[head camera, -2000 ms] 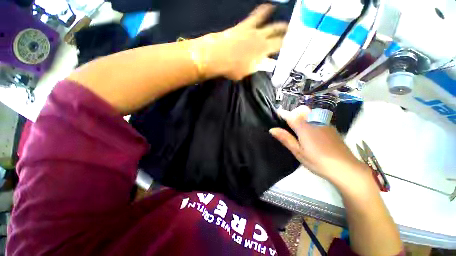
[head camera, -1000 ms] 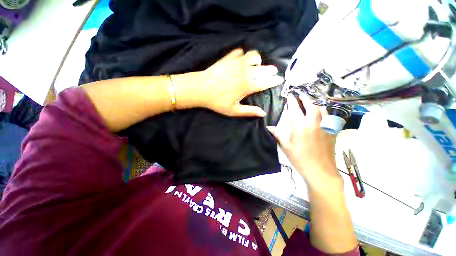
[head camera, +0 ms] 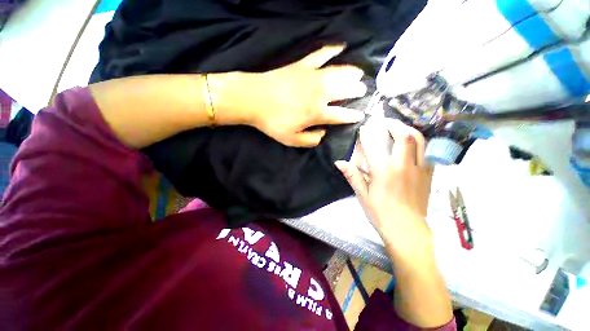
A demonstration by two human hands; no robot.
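Observation:
A large black garment (head camera: 259, 174) lies bunched over the table and under the machine head. My left hand (head camera: 310, 97) lies flat on the cloth with its fingers spread, left of the needle area. My right hand (head camera: 391, 161) is at the garment's right edge, just below the presser foot area (head camera: 420, 103); its fingers are bent and the thumb is near the cloth edge. Whether it pinches the cloth cannot be told. The stitching point is blurred and partly hidden by my fingers.
The white machine head (head camera: 479, 52) with blue stripes fills the upper right. Red-handled snips (head camera: 461, 220) lie on the white table right of my right hand. A ruled strip (head camera: 343, 242) runs along the near table edge. Another white table surface (head camera: 39, 52) shows at upper left.
The view has shifted, and the garment has been spread up and left. My left hand has come down from beside the machine head onto the cloth. My right hand's fingers have moved up beside the foot.

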